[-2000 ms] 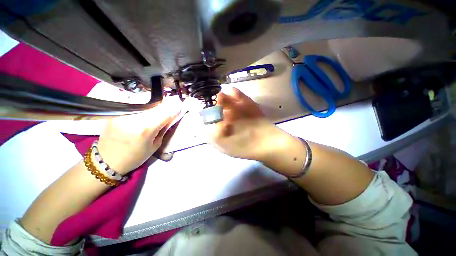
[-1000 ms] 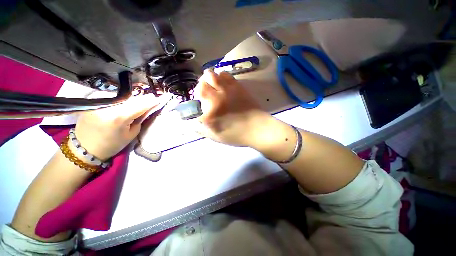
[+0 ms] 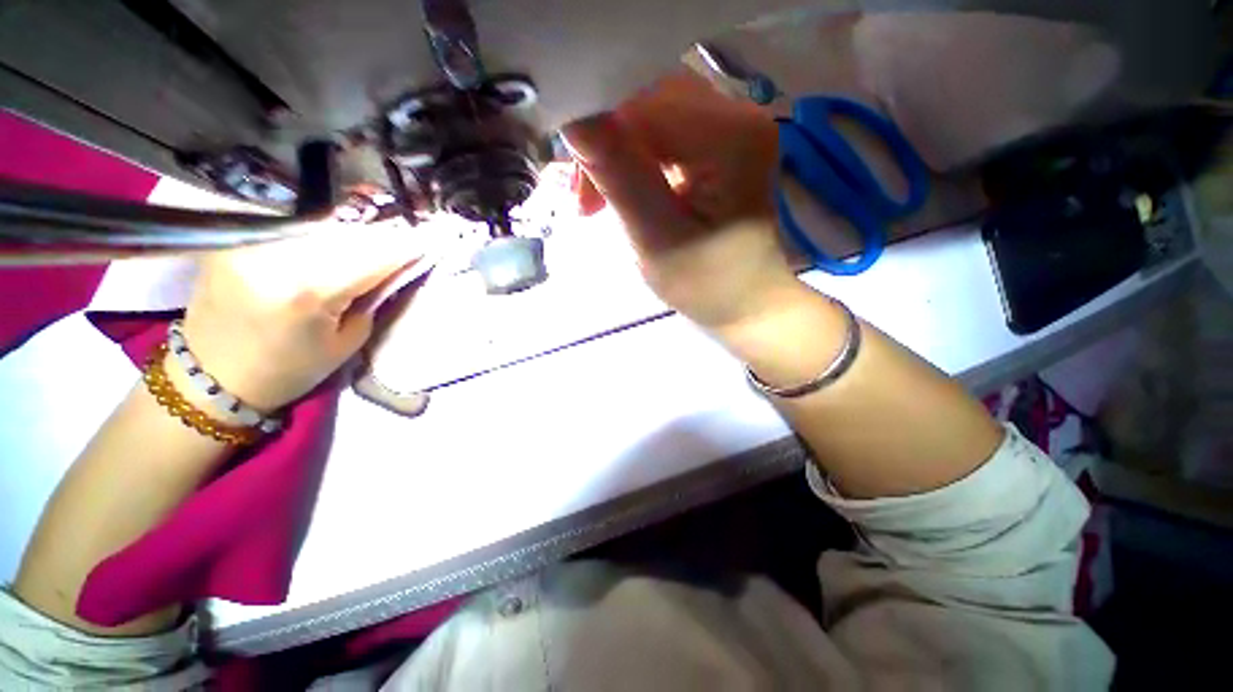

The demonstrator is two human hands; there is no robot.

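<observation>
My left hand point(image 3: 277, 304) is beside the presser foot area, its fingertips in bright glare, with a magenta piece point(image 3: 250, 521) running out from under it and hanging towards the table's front edge. Its fingers seem to pinch the piece's pale edge. My right hand point(image 3: 710, 203) is right of the tension dial point(image 3: 509, 264), fingers curled, over the place where the slim blue snips lay. A small shiny tip shows at its fingertips; whether it holds the snips cannot be told. The needle is hidden by glare and machine parts.
Blue-handled scissors point(image 3: 845, 183) lie just right of my right hand, partly covered by it. A black phone-like rectangle point(image 3: 1068, 264) lies at the table's right end. The machine head point(image 3: 595, 47) overhangs the work. More magenta fabric point(image 3: 61, 223) lies at the far left.
My right hand has moved right and away from the dial, onto the place of the blue snips, which are now covered. My left hand has stayed at the fabric. The view has shifted a little.
</observation>
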